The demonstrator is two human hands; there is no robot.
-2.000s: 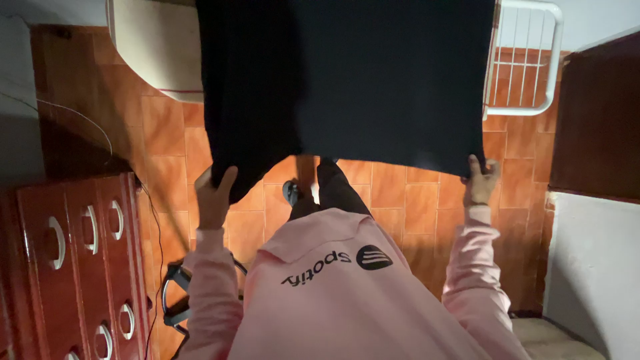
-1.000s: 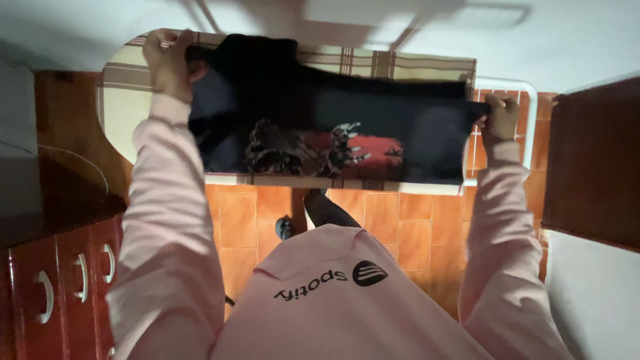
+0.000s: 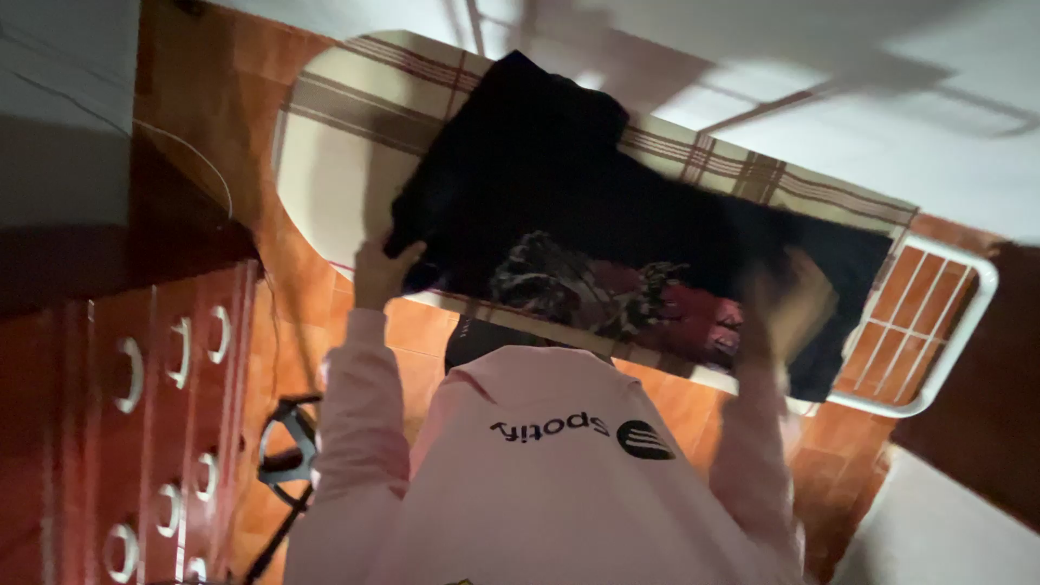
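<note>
A black T-shirt [image 3: 569, 187] with a red and grey print lies spread on an ironing board with a plaid cover [image 3: 333, 154]. Its printed part is along the board's near edge. My left hand [image 3: 388, 272] grips the shirt's lower left edge between thumb and fingers. Over the right part of the shirt is my right hand [image 3: 788, 305], blurred by motion; whether it holds any cloth cannot be told.
A white wire rest [image 3: 918, 325] extends from the board's right end. Red drawers with white handles [image 3: 130, 374] stand at the lower left, beside a black stand [image 3: 288, 455]. A thin cable [image 3: 195, 154] hangs at the left. A white wall [image 3: 812, 97] runs behind the board.
The shirt was held up in the air two seconds ago; now it lies on the board. My left hand has come down to the board's near side, and my right hand has moved inward over the cloth.
</note>
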